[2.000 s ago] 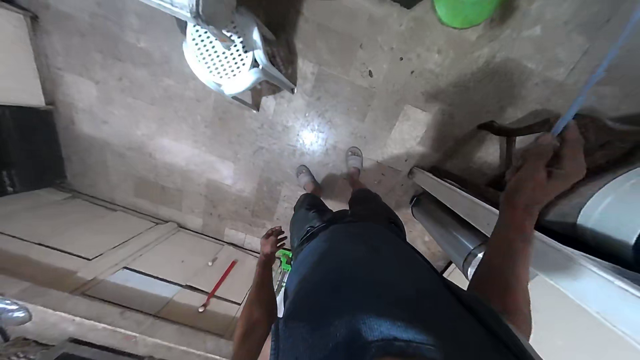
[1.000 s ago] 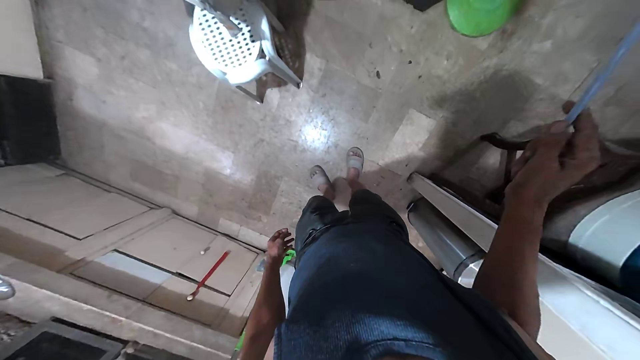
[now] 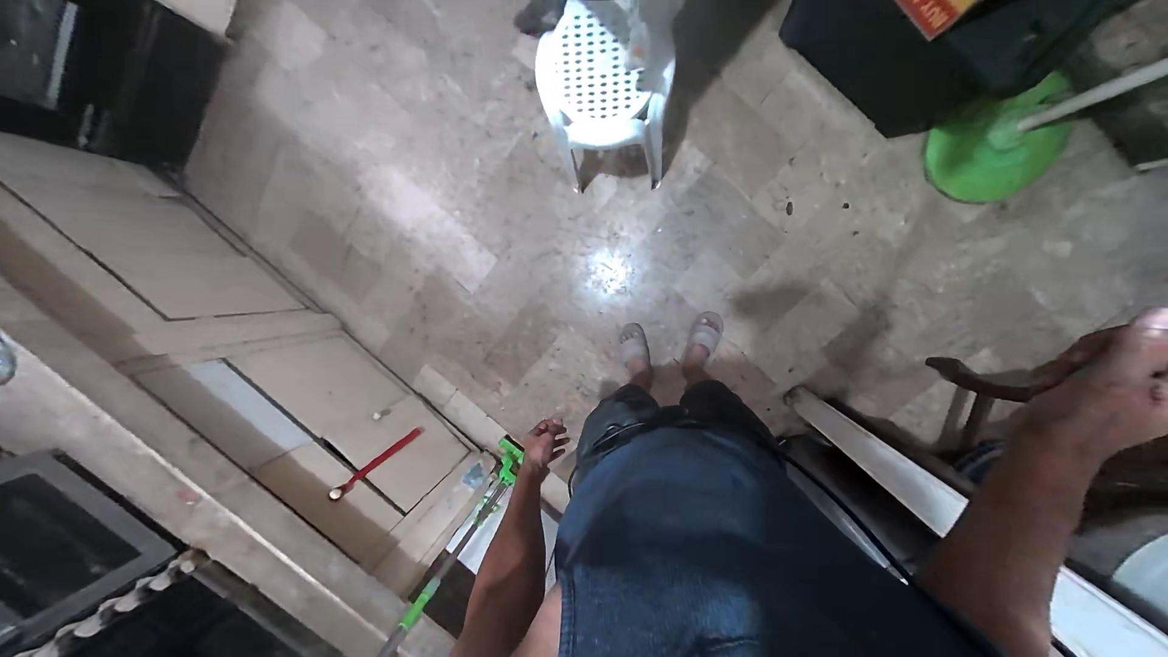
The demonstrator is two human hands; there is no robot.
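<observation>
My left hand (image 3: 545, 444) hangs low beside my hip, fingers apart and holding nothing. Just left of it is the green head of a mop-like tool (image 3: 511, 459), whose grey and green pole slants down past my forearm. At the right edge my right hand (image 3: 1109, 388) is raised near a dark wooden chair part (image 3: 972, 379). Its fingertips are partly cut off by the frame, so whether it holds anything cannot be seen. My feet in light sandals (image 3: 705, 334) stand on the tiled floor (image 3: 511, 274).
A white plastic chair (image 3: 598, 78) stands ahead. At the upper right are a black box-like object (image 3: 885, 64) and a round green base (image 3: 995, 151) with a white pole. Cabinets (image 3: 338, 383) with a red strap (image 3: 388, 456) line the left side; a white ledge (image 3: 876, 447) runs along the right.
The blue strip seen at my right hand in both earlier frames is out of sight. The view has turned, bringing the black object and more of the green base into sight.
</observation>
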